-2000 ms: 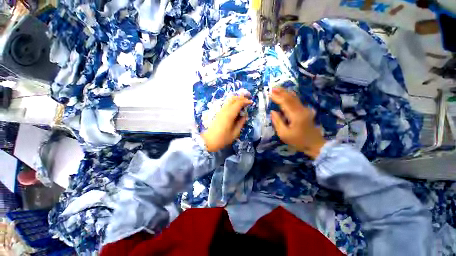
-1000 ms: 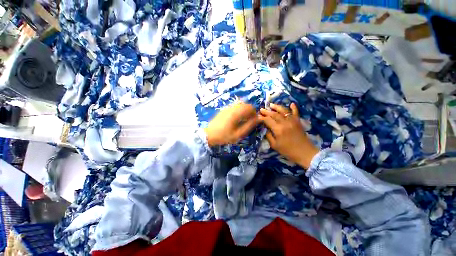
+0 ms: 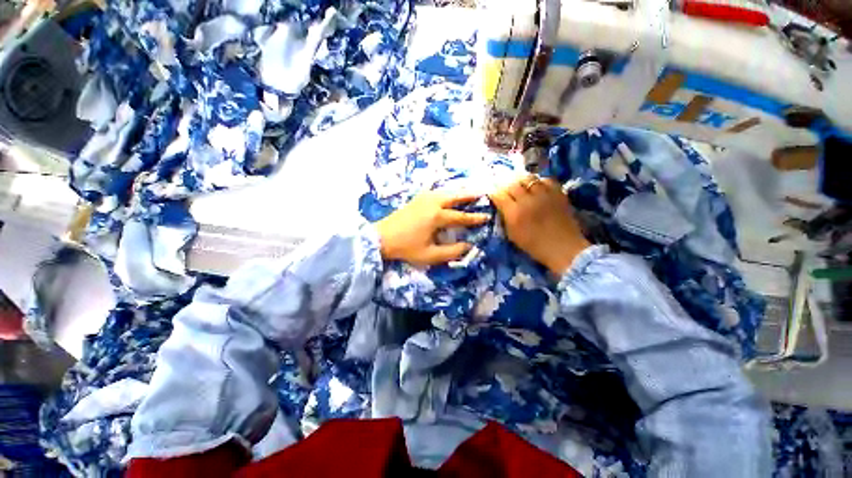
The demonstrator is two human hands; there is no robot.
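Observation:
The blue and white floral fabric point(image 3: 509, 299) lies bunched on the machine table and hangs over its front edge. My left hand point(image 3: 430, 229) lies on the fabric with its fingers pointing right. My right hand point(image 3: 537, 219) pinches the fabric edge just in front of the needle area, its fingertips close to my left fingertips. The exact edge between the fingertips is hard to see in the glare. The white sewing machine point(image 3: 607, 79) stands above my right hand. The presser foot area is washed out by bright light.
A heap of floral fabric point(image 3: 224, 103) covers the table's left part and hangs over the edge. A grey round-faced device point(image 3: 37, 84) is at far left. The white table point(image 3: 280, 191) shows between the heap and my work. More fabric lies in my lap. A thin metal frame point(image 3: 799, 317) stands at right.
The view has shifted, showing more of the machine head. My hands have moved closer to the needle with the fabric edge. My left hand has flattened from a curled pose.

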